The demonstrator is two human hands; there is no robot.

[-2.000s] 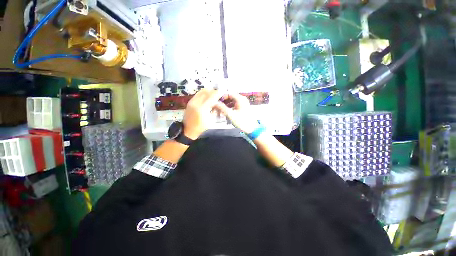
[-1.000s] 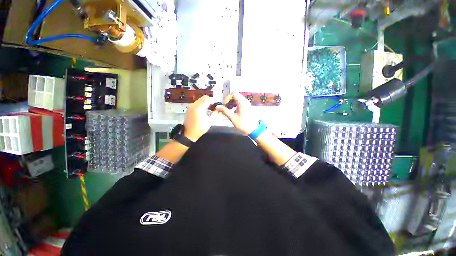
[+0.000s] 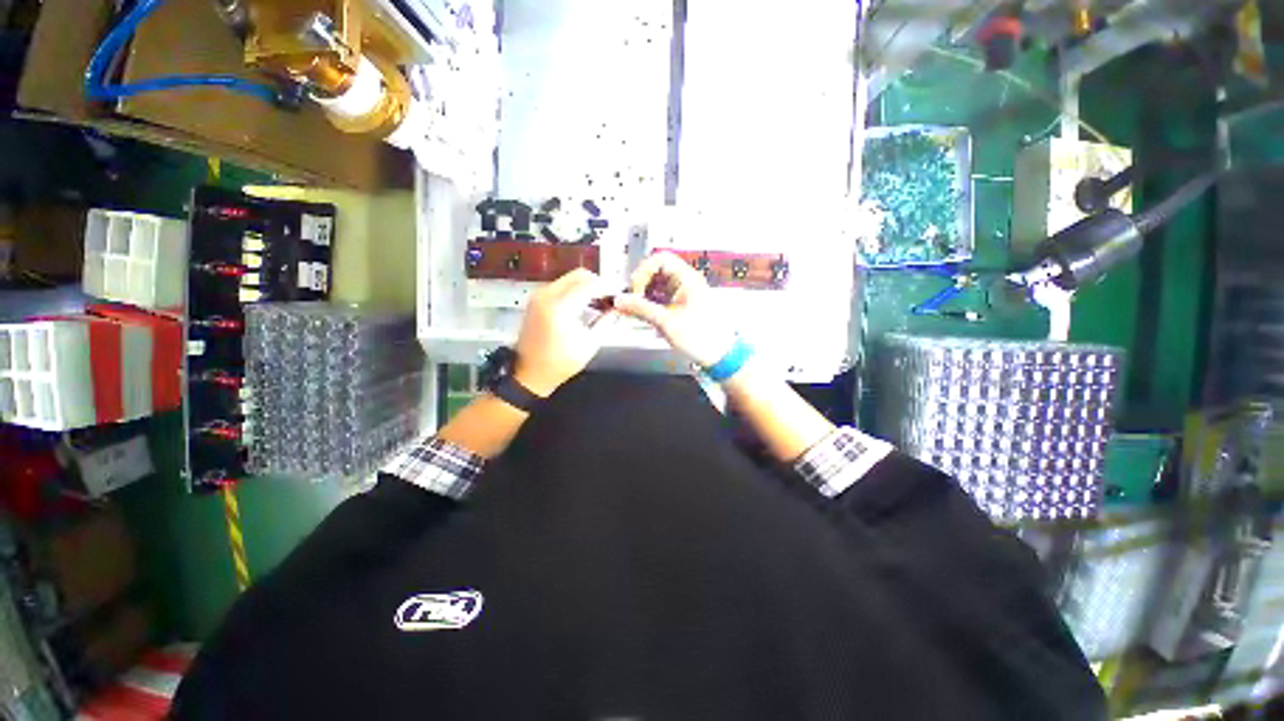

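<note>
My left hand [image 3: 561, 333] and my right hand [image 3: 683, 311] meet at the near edge of the white machine bed. Their fingertips hold a small dark workpiece [image 3: 606, 302] between them; its exact shape is too small to tell. Two red-brown dispensing jigs lie just beyond my hands: the left jig [image 3: 563, 261] and the right jig [image 3: 725, 268], each with small dark parts on it. My fingers partly cover the space between the jigs. Several loose black parts [image 3: 507, 216] lie behind the left jig.
Stacked clear blister trays [image 3: 317, 395] stand at left beside a black toggle-clamp fixture [image 3: 218, 352]. Filled blister trays [image 3: 1014, 423] stand at right. A small parts box [image 3: 915, 195] and a black-headed device [image 3: 1081, 251] are at upper right. An amber-gold cylinder [image 3: 331, 78] hangs at upper left.
The view has shifted, so the bench appears further right than two seconds ago. My hands stay together around the small workpiece; the fingers of my right hand have changed pose slightly.
</note>
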